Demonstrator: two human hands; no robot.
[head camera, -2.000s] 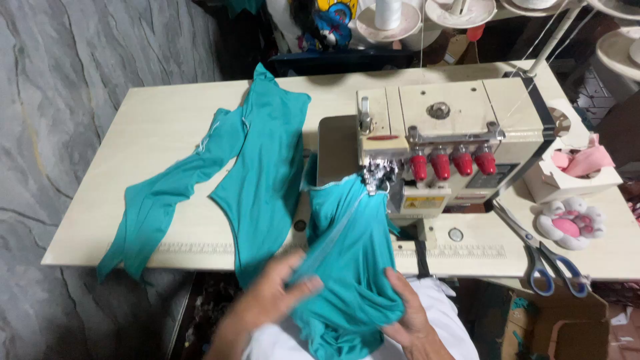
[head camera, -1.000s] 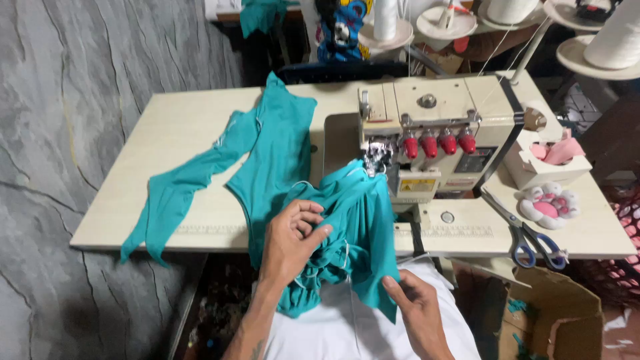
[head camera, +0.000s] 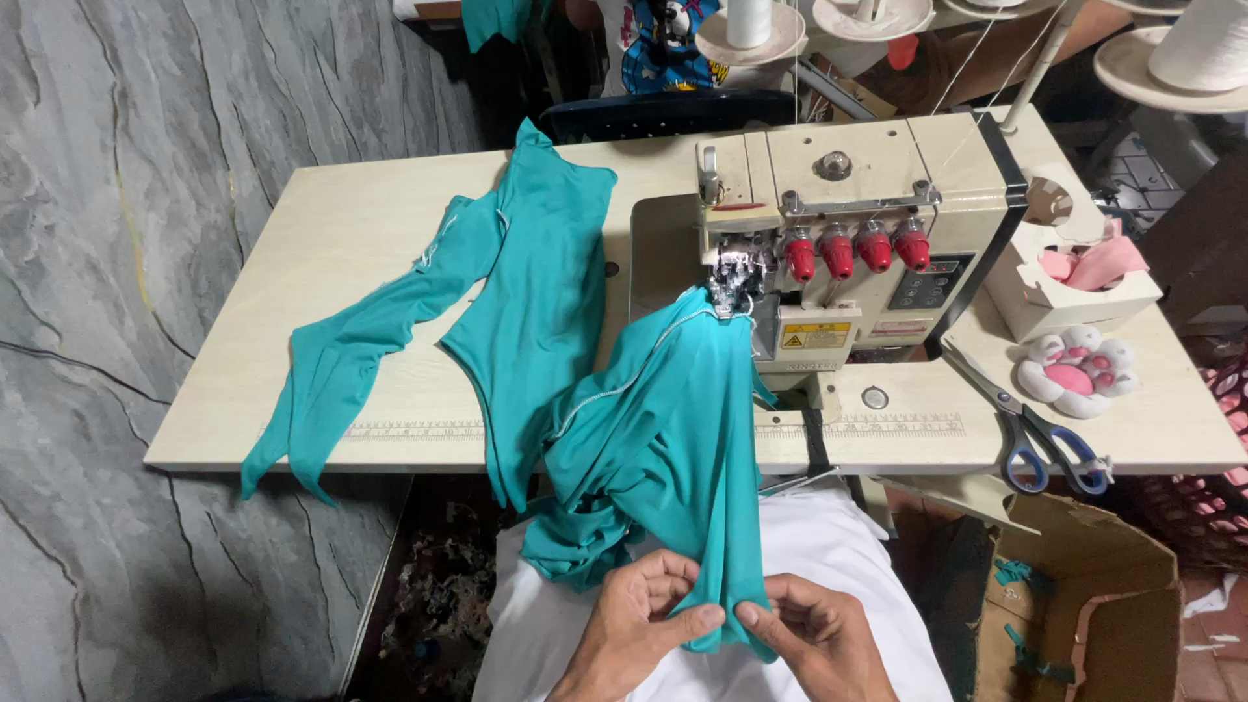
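Teal stretch fabric (head camera: 673, 419) with a pale stitched seam runs from under the presser foot (head camera: 733, 292) of an overlock sewing machine (head camera: 858, 195) down over the table's front edge. At its lower end my left hand (head camera: 643, 619) pinches the cloth between thumb and fingers. Close beside it, my right hand (head camera: 819, 634) pinches the same cloth's right edge. The two thumbs are near each other on top of the fabric. More teal cut pieces lie on the table to the left, a wide one (head camera: 546, 292) and a narrow one (head camera: 370, 322).
Scissors (head camera: 1019, 419) and a paw-shaped cushion (head camera: 1077, 372) lie at the table's right, near a white box (head camera: 1068, 283) holding pink fabric. Thread cones (head camera: 1204, 54) stand behind. Below right is a cardboard box (head camera: 1121, 595) with teal scraps. A person wearing a printed garment is partly visible at the back.
My left hand has moved down and right, from the bunched fabric to its lower end beside my right hand. The cloth now hangs drawn out from the machine toward me.
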